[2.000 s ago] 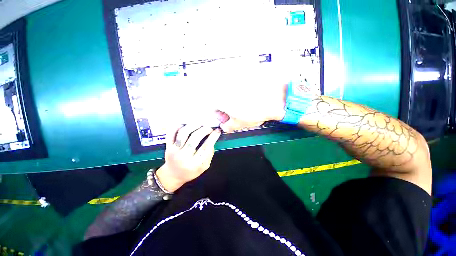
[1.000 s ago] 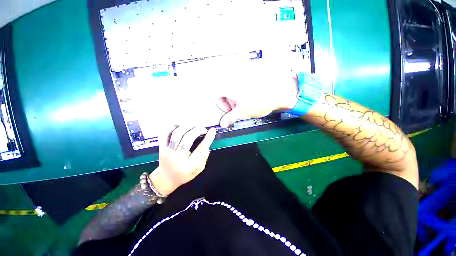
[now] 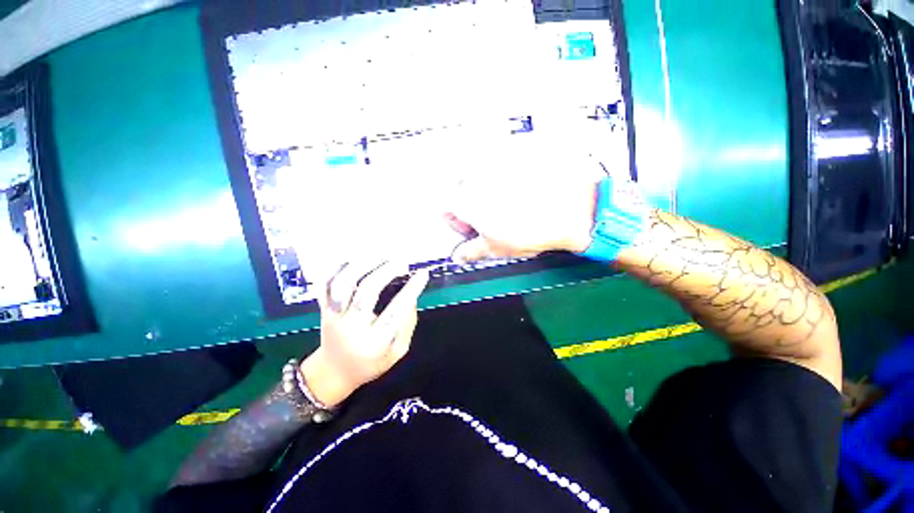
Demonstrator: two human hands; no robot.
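A display unit [image 3: 401,90] lies flat on the green bench, its white back overexposed inside a black border. Small green patches show on its back. My left hand [image 3: 363,326] is at the unit's near edge, fingers bent over the border. My right hand [image 3: 501,225] lies over the near part of the white back, thumb side towards my left hand; its outline is washed out by glare. A thin strip runs along the near edge between the hands. I cannot tell whether either hand grips anything. A blue band is around my right wrist.
The green bench [image 3: 135,200] spans the view. Another display unit [image 3: 25,210] lies at the far left. Glossy black panels [image 3: 847,140] stand in a row at the right. Below are a green floor with a yellow line [image 3: 631,341] and a blue object [image 3: 887,431] at lower right.
My right hand has moved slightly right, away from my left hand, and the gap between them is wider. The view has shifted a little. The unit lies as before.
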